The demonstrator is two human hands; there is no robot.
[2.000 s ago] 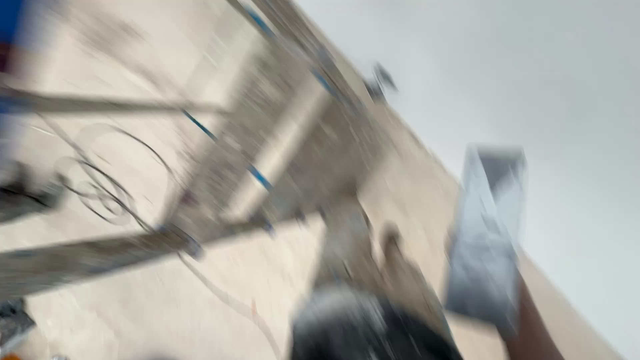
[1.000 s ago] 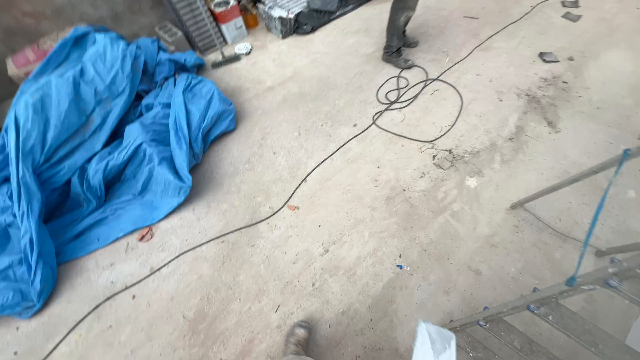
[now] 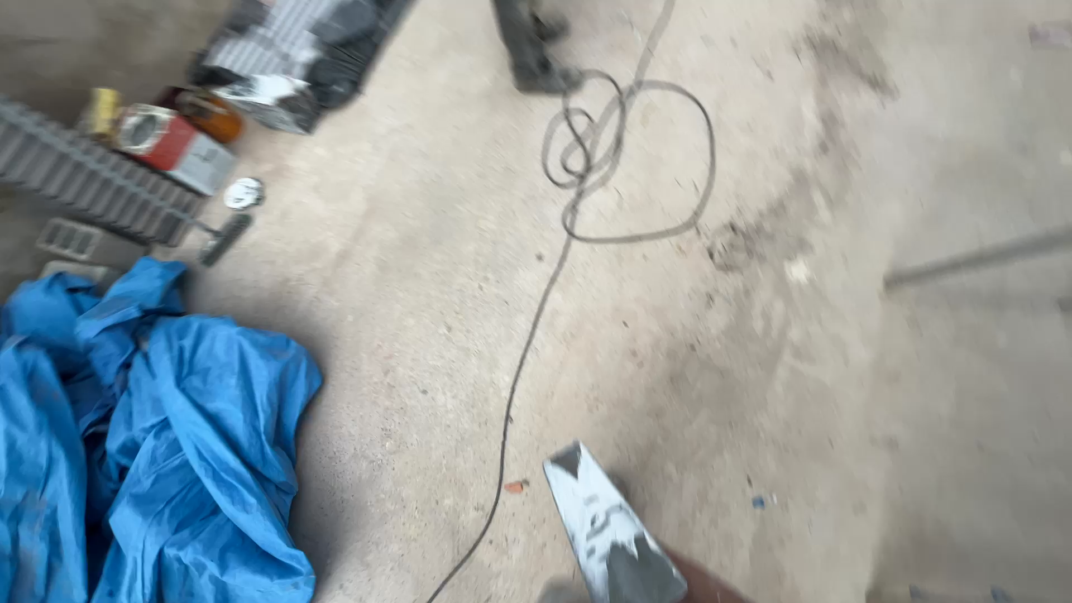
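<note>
A narrow metal plastering tool (image 3: 615, 532), smeared with white material, juts up from the bottom edge, right of centre. My right hand (image 3: 703, 579) holds it from behind; only a blurred strip of skin shows beside the tool, and the fingers are hidden. The tool is above the dusty concrete floor, near a thin dark cable (image 3: 521, 360) and a small orange scrap (image 3: 514, 487) lying there. My left hand is out of view.
A crumpled blue tarp (image 3: 209, 419) lies at left. Loops of cable (image 3: 712, 159) lie by a person's boot (image 3: 544, 79). A roller (image 3: 226, 240), ribbed panel (image 3: 100, 172), red-and-white container (image 3: 180, 151) and black bags (image 3: 339, 71) sit upper left. A bar (image 3: 976, 258) enters at right.
The view has swung from a pale wall and ladder-like frame to the floor and tarp. The coated tool, barely in view one second ago, now shows more fully at the bottom.
</note>
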